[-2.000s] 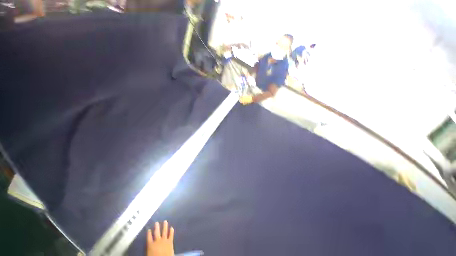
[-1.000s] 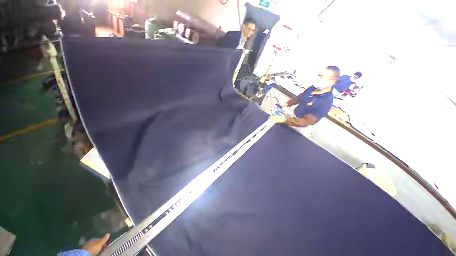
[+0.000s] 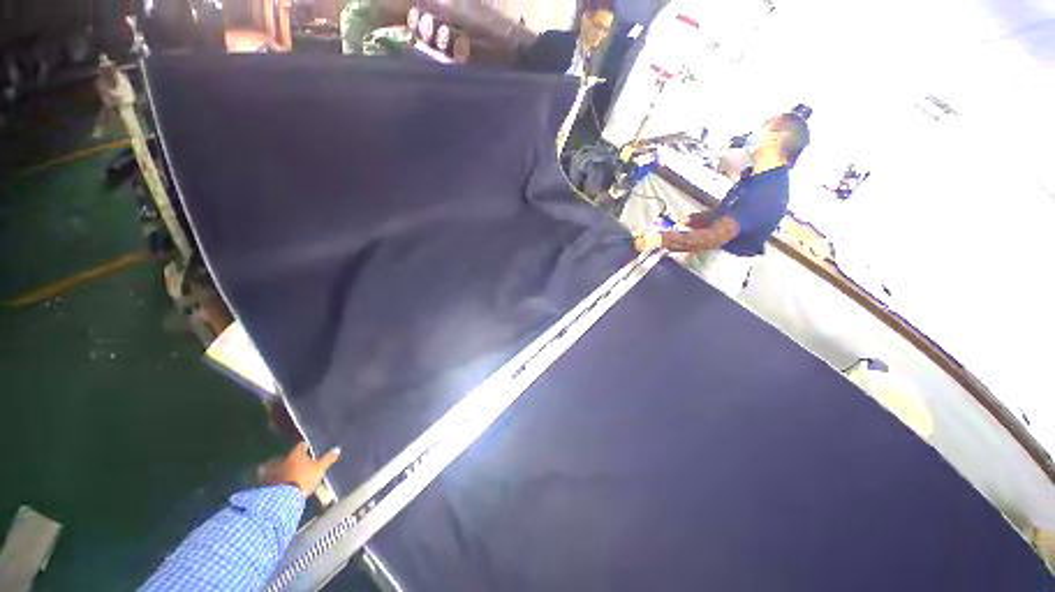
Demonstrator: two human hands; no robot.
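Observation:
The navy cloth [image 3: 694,439] covers the long table, flat on the right and slack with folds on the left. A long silvery metal bar [image 3: 463,419] lies across it, from the bottom left to the far edge. My left hand [image 3: 303,470], in a blue checked sleeve, is at the near cloth edge just left of the bar. Its thumb lies over the cloth and its other fingers are partly hidden, pinching the edge. My right hand is out of view.
A masked person [image 3: 758,208] in a dark shirt stands across the table, hands at the bar's far end. Behind is a white, brown-edged table [image 3: 879,306]. The green floor [image 3: 104,382] is at the left, with a metal frame [image 3: 145,174] beside the cloth.
My left hand has moved from beside the bar's near end forward to the cloth edge. The far person has turned towards the slack cloth, hands at its edge. The hand seen earliest on the cloth is gone.

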